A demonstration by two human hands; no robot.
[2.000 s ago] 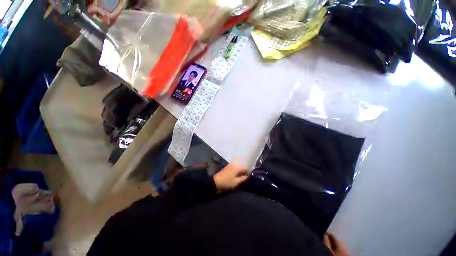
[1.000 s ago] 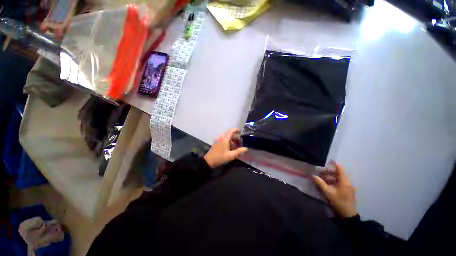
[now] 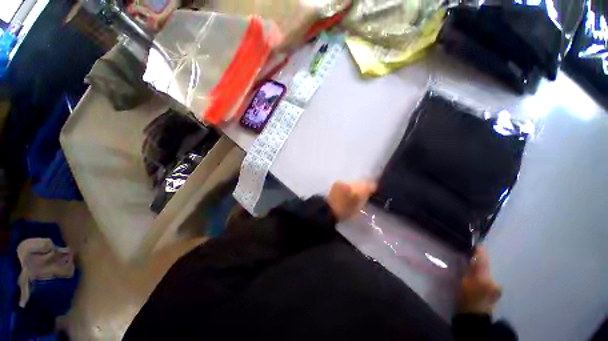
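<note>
Folded dark trousers lie flat on the white table inside a clear poly bag. The bag's empty end extends past the cloth toward my body, with a faint pinkish line across it. My left hand is at the bag's near left corner, fingers closed on its edge. My right hand is at the near right side, with fingers on the film edge. Both hands are slightly blurred.
A smartphone lies beside label strips. A stack of empty bags with an orange-red band is at the left. A yellow sheet and dark packets line the far side. A cream trolley stands left.
The trousers now lie wholly within the bag, whose empty end has come out on the near side. My right hand has come into full view and both hands are at the bag's near corners.
</note>
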